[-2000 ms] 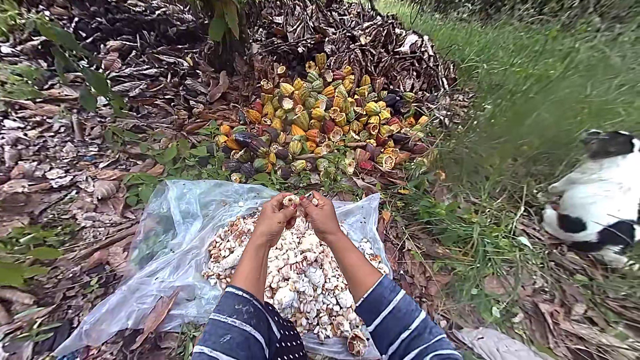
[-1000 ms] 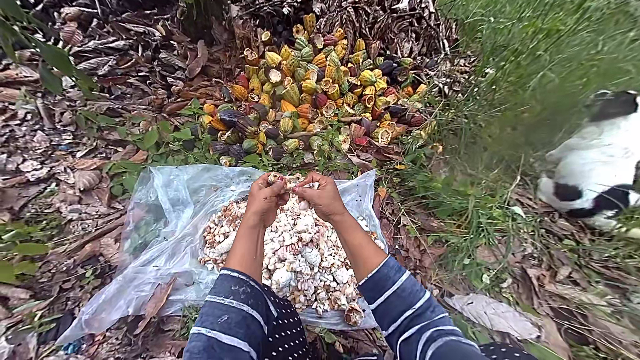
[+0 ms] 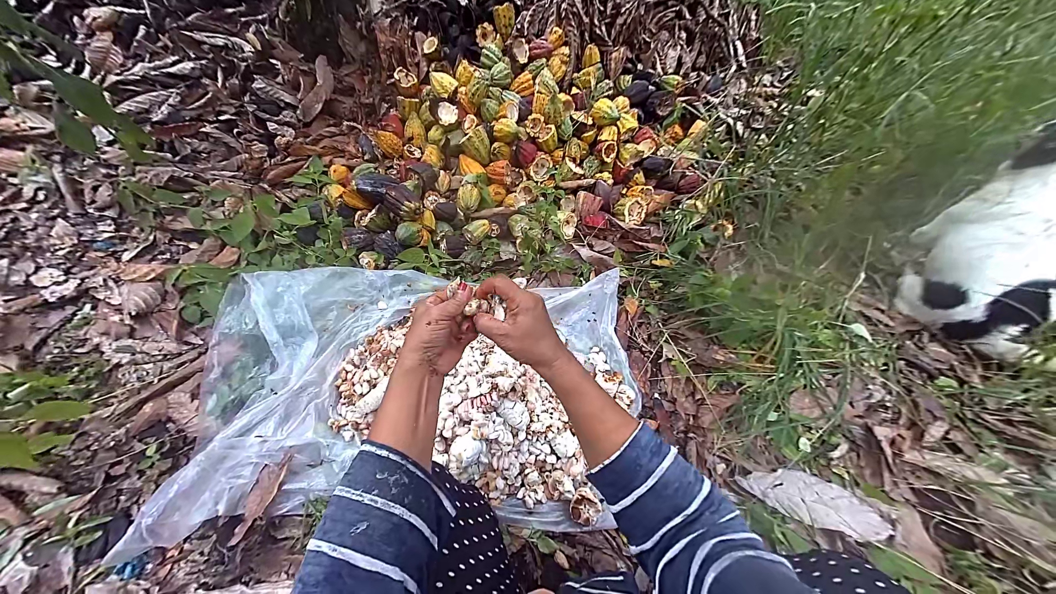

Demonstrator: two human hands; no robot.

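Observation:
My left hand and my right hand meet above the far part of a heap of whitish, pulp-covered cacao beans. Between their fingers is a small cluster of cacao beans, pinched from both sides. Under the heap a clear plastic sheet lies spread on the ground, with a dry brown leaf on its left part. A broken piece of cacao pod rests at the near right edge of the heap.
Beyond the sheet lies a pile of opened cacao pod husks, yellow, green, orange and dark. Leaf litter covers the ground at left. At right are tall grass, a black-and-white animal lying down, and a large dry leaf.
My hands stay close together over the heap, while their fingers have shifted around the beans. The view has tilted slightly.

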